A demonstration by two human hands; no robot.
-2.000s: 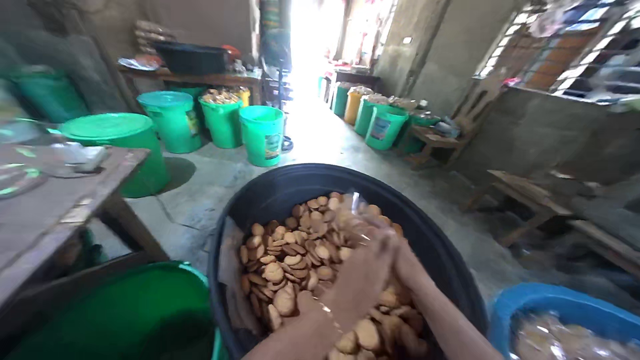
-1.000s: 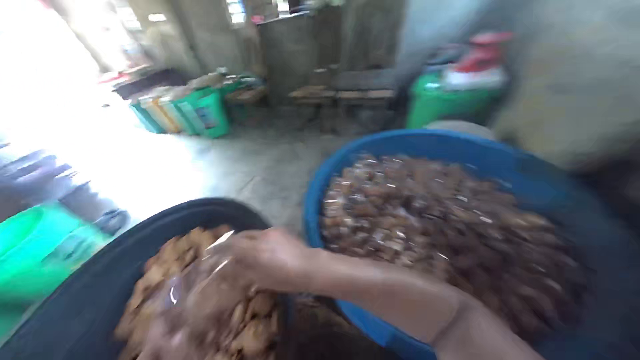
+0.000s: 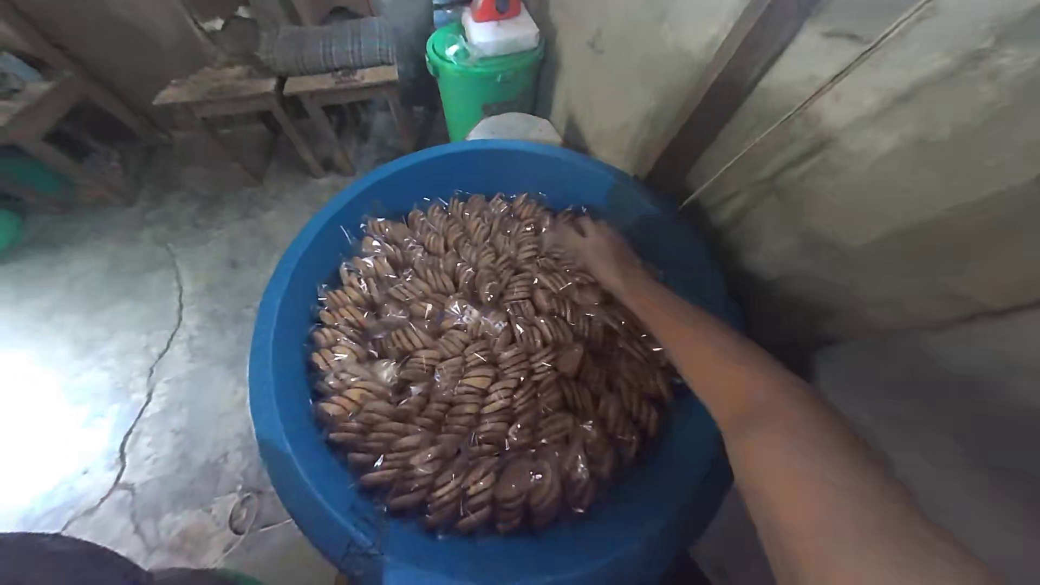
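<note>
A large round blue plastic tub holds many clear plastic packs of round brown biscuits, stacked in rows. My right hand reaches in from the right and rests on or just over the packs near the tub's far right side. Its fingers are blurred, and whether they grip a pack cannot be made out. My left hand is out of view.
Behind the tub stand a green lidded bucket with a white container on top and small wooden benches. A concrete wall is close on the right. The floor is cracked.
The view has swung right, from the black tub of loose biscuits to the blue tub. My right hand, earlier over the black tub, is now inside the blue one.
</note>
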